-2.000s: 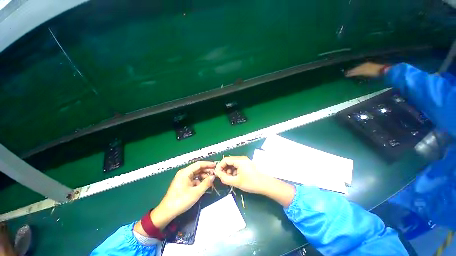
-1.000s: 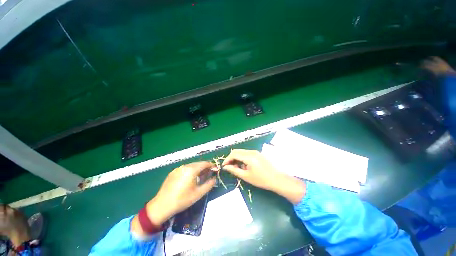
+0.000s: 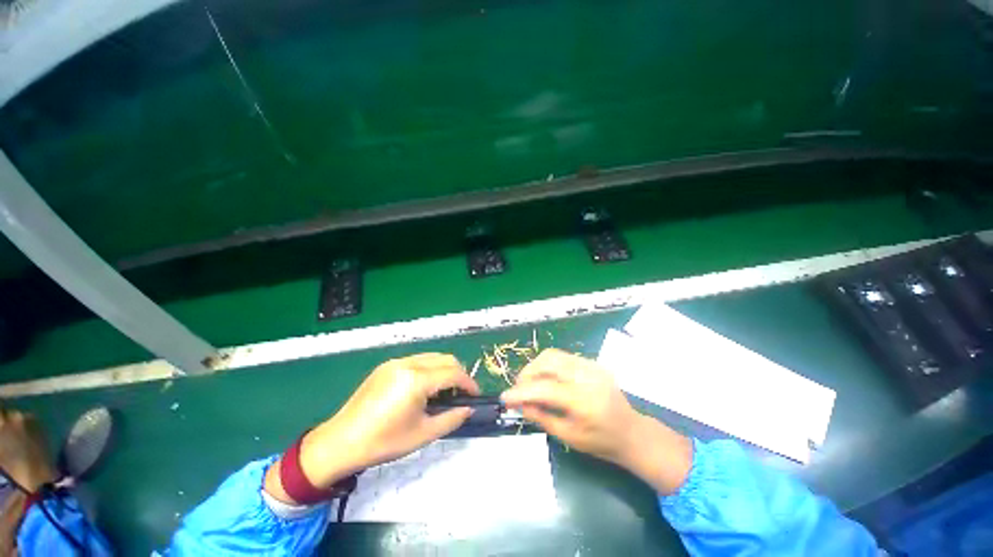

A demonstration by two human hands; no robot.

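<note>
A dark phone unit [image 3: 475, 418] is held sideways between my two hands, above a white sheet [image 3: 457, 481]. My left hand [image 3: 397, 419] grips its left part, with a dark red strap on the wrist. My right hand [image 3: 577, 407] has its fingertips on the silver end of the unit; whether they hold a small part cannot be told. A loose pile of thin tan-gold strips [image 3: 506, 359] lies just behind the hands, partly hidden by them.
Spare white sheets [image 3: 724, 381] lie slanted at right. A black phone tray [image 3: 926, 316] is at far right. Several phones [image 3: 341, 291] lie on the green belt behind the whitish edge strip [image 3: 408, 334]. A grey post [image 3: 98, 272], a grey oval thing [image 3: 87, 441] and another person's hand [image 3: 24, 448] are at left.
The phone unit lay on the white sheet and is now up between my hands, turned sideways. My fingers have left the strips. The neighbour's hand at right has gone out of view.
</note>
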